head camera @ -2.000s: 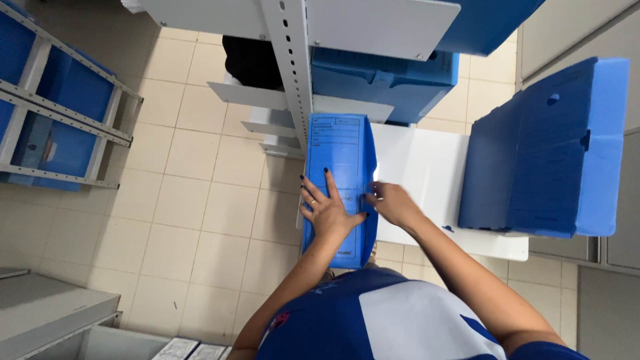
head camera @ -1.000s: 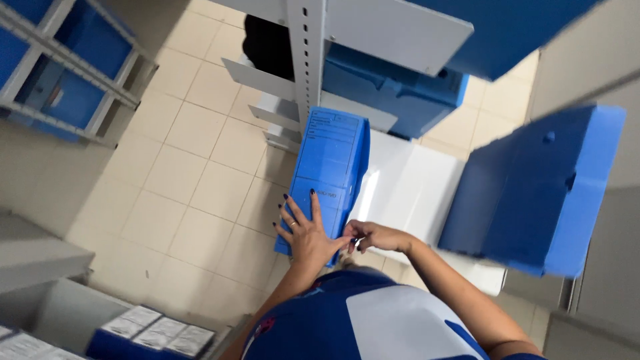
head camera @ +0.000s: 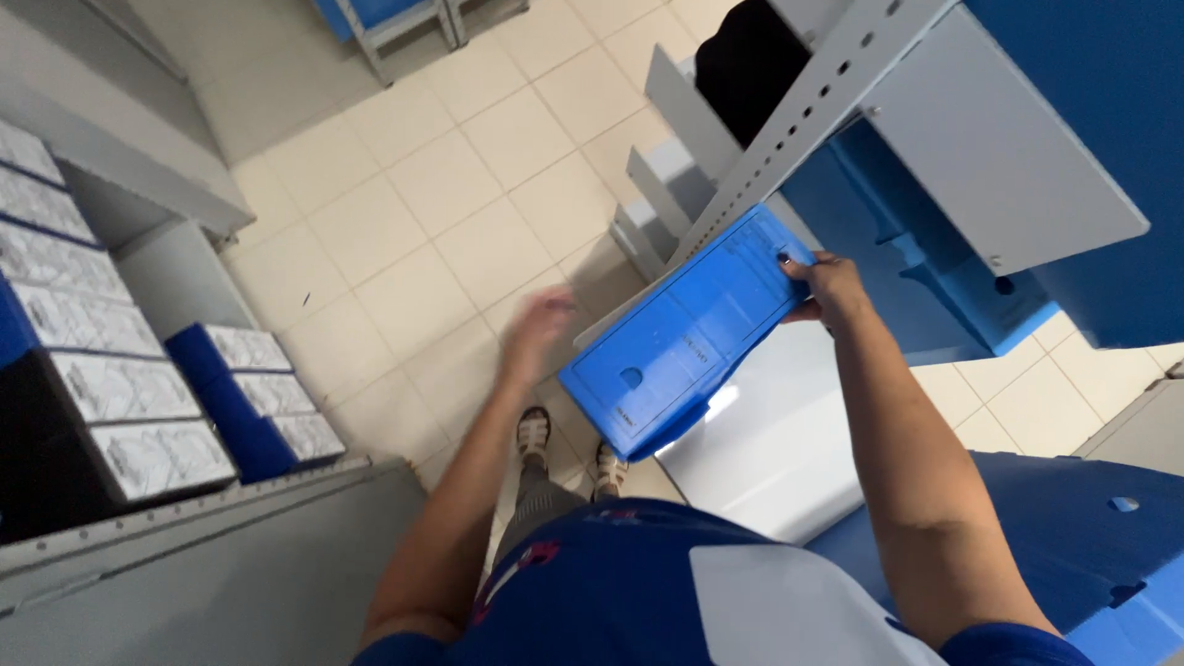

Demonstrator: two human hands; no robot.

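Observation:
A blue plastic archive box with printed lines on its face lies at a slant over the near end of a white shelf panel. My right hand grips its upper right end, thumb on the printed face and fingers round the edge. Off to the box's left, my left hand is blurred, touches nothing and hangs over the tiled floor; its fingers cannot be made out clearly. The underside of the box is hidden.
Right of the box stands a grey perforated metal rack holding another blue box. A large blue box lies at lower right. White-labelled boxes fill a shelf at left. A grey cabinet top is at lower left.
My left hand has let go of the box face and moved left of it. My right hand has gone from the box's side edge to its upper end. The view has turned strongly.

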